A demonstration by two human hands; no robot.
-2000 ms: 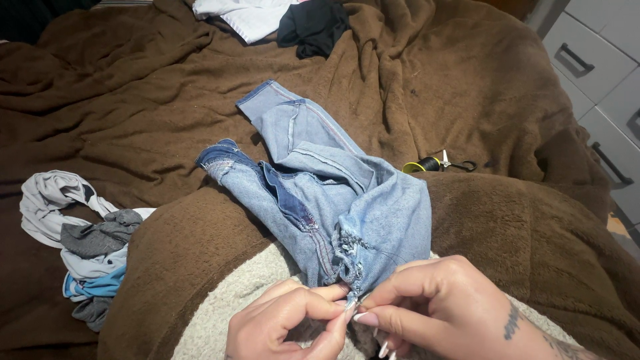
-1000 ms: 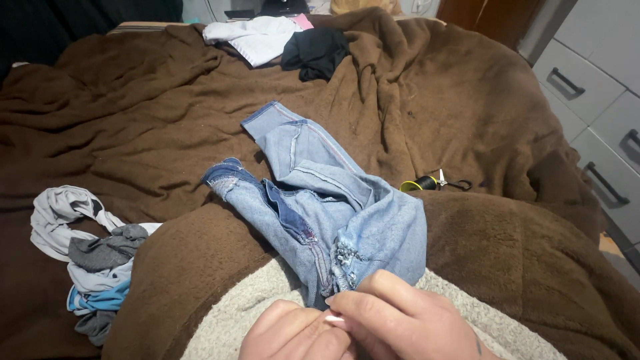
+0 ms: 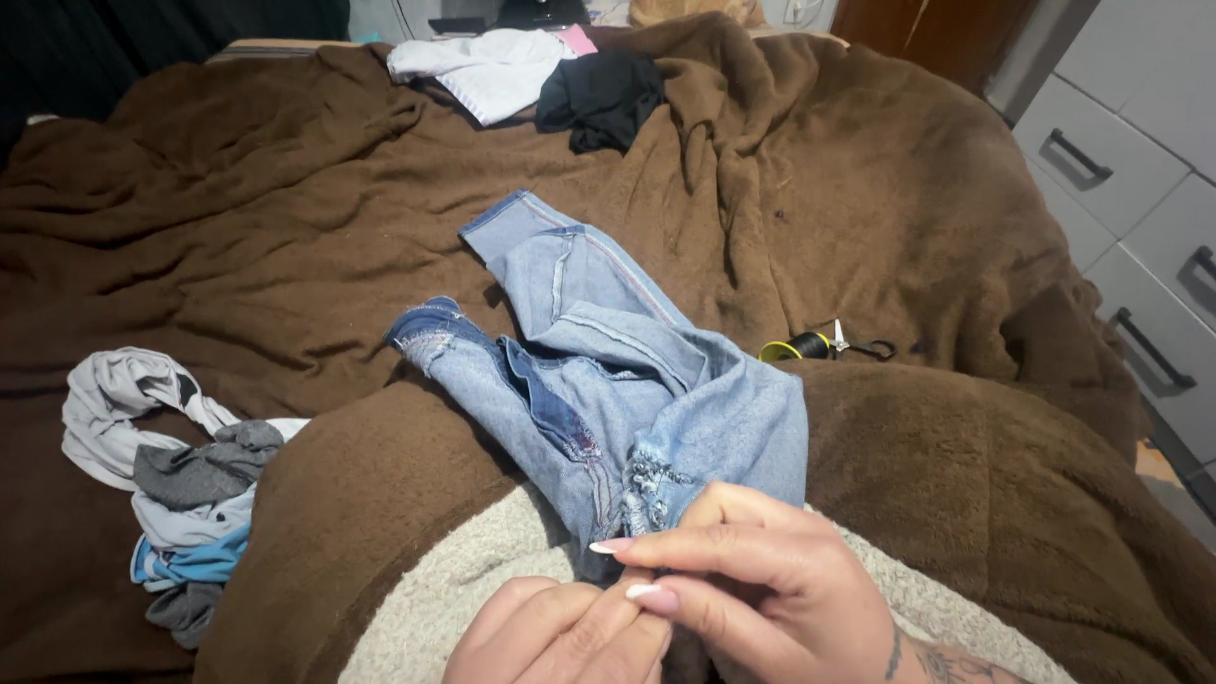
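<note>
Blue denim jeans [image 3: 750,427], with seams and frayed stitching showing, lie across my lap over a brown blanket. My left hand [image 3: 570,632] is closed at the bottom centre, at the lower edge of the denim, and its fingers pinch the cloth there. Over it, my right hand [image 3: 760,579] has thumb and index finger a little apart, the tips close to the left fingers. No needle or thread can be made out between them. To the right of the jeans lie a spool of black thread [image 3: 809,346] with a yellow rim and small scissors [image 3: 869,349] with black handles.
The brown blanket [image 3: 285,218] spreads over the bed and my legs, its pale fleecy side [image 3: 427,608] turned up near me. Grey and blue clothes [image 3: 195,484] lie at left. White [image 3: 499,66] and black garments [image 3: 603,95] lie at the far side. Grey drawers [image 3: 1102,161] stand at right.
My right hand's thumb and index finger, bunched against the left hand a second ago, are now spread a little apart. The view has tilted up slightly since the first frame.
</note>
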